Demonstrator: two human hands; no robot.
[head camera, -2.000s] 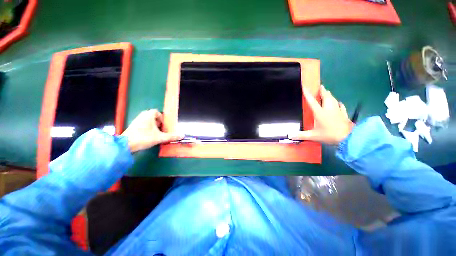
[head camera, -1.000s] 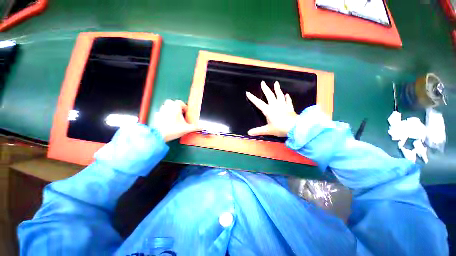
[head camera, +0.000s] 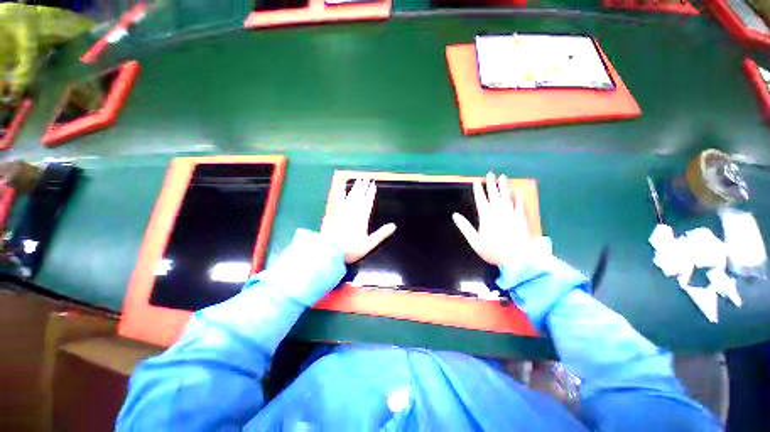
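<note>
A screen module (head camera: 424, 232) lies glossy black face up in an orange-red foam tray (head camera: 422, 310) in front of me. My left hand (head camera: 353, 228) lies flat on its left part, fingers apart and pointing away from me. My right hand (head camera: 500, 226) lies flat on its right part, fingers spread, thumb pointing inward. Neither hand grips anything. Light strips reflect along the panel's near edge. The hands hide parts of the panel's left and right sides.
Another black panel (head camera: 221, 228) lies in a tray at left. A white-faced unit (head camera: 544, 62) sits on a foam tray (head camera: 549, 111) at the back. At right are a tape roll (head camera: 707, 179), white scraps (head camera: 694, 253) and a dark pointed stick (head camera: 600, 268). A brown carton (head camera: 93, 375) stands below left.
My left hand has moved from the panel's near left corner onto its face. My right hand has shifted right, to the panel's right side. The view now shows more of the bench's far side.
</note>
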